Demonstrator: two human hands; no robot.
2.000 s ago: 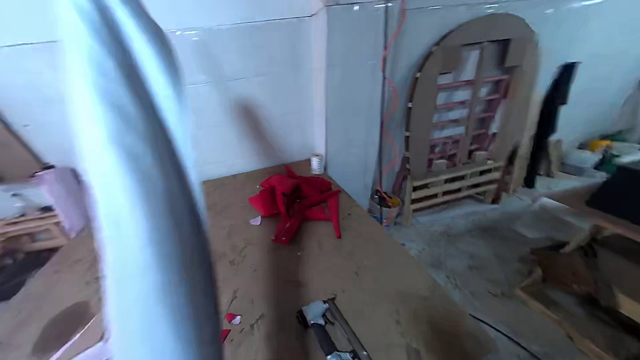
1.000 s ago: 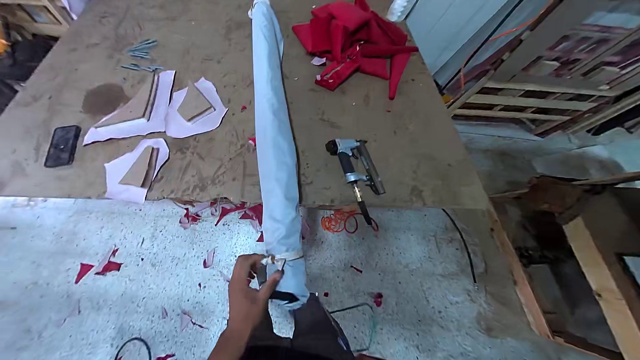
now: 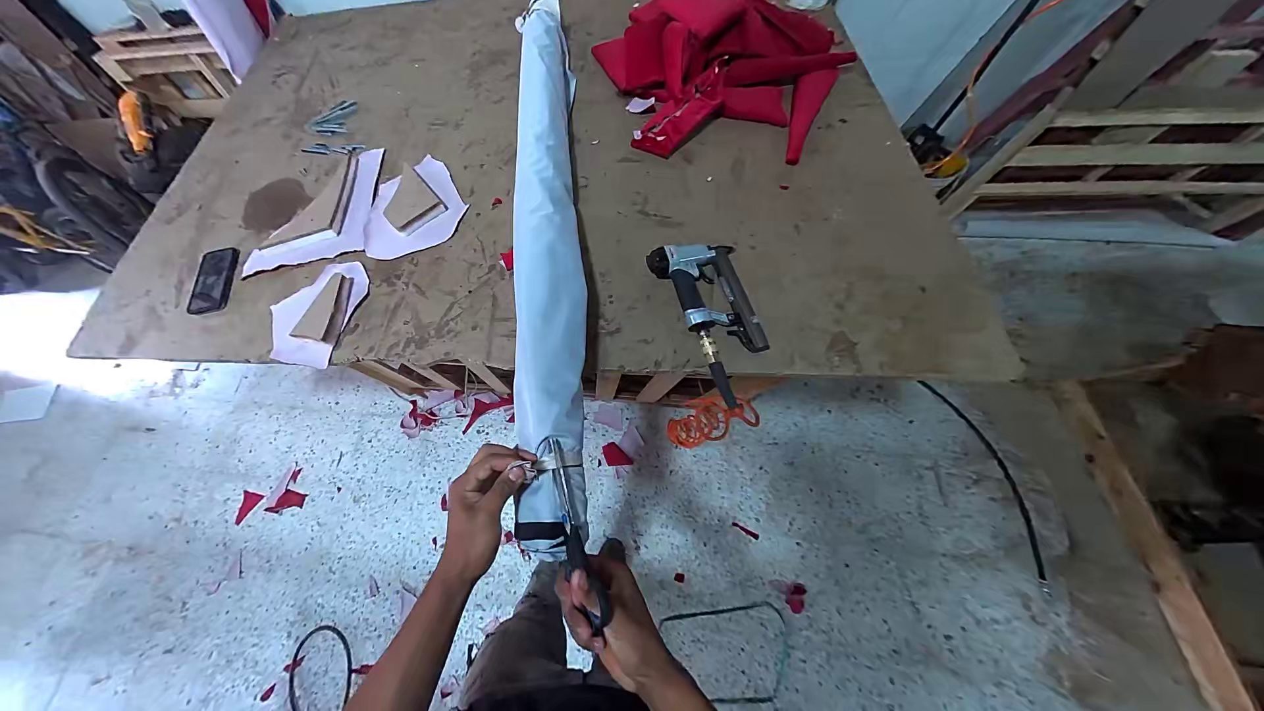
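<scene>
A long roll of light blue-grey material (image 3: 549,247) lies on the brown work table, its near end jutting past the edge toward my body. A thin tie band (image 3: 556,462) wraps around the roll near that end. My left hand (image 3: 484,504) pinches the band's knotted end at the roll's left side. In my right hand (image 3: 612,617) is a pair of scissors (image 3: 567,518) with black handles, their blades lying over the roll at the band. Whether the blades are around the band, I cannot tell. A pneumatic stapler (image 3: 706,296) with its hose fitting lies right of the roll.
Red upholstered pieces (image 3: 726,69) are heaped at the table's far right. Left of the roll lie board pieces on white fabric (image 3: 326,212), staple strips (image 3: 333,118) and a phone (image 3: 212,281). Fabric scraps (image 3: 286,501) and a coiled orange hose (image 3: 701,423) are below the table edge.
My right hand has come into view with the scissors at the band. My left hand stays at the roll's near end. The view has shifted largely downward since two seconds ago.
</scene>
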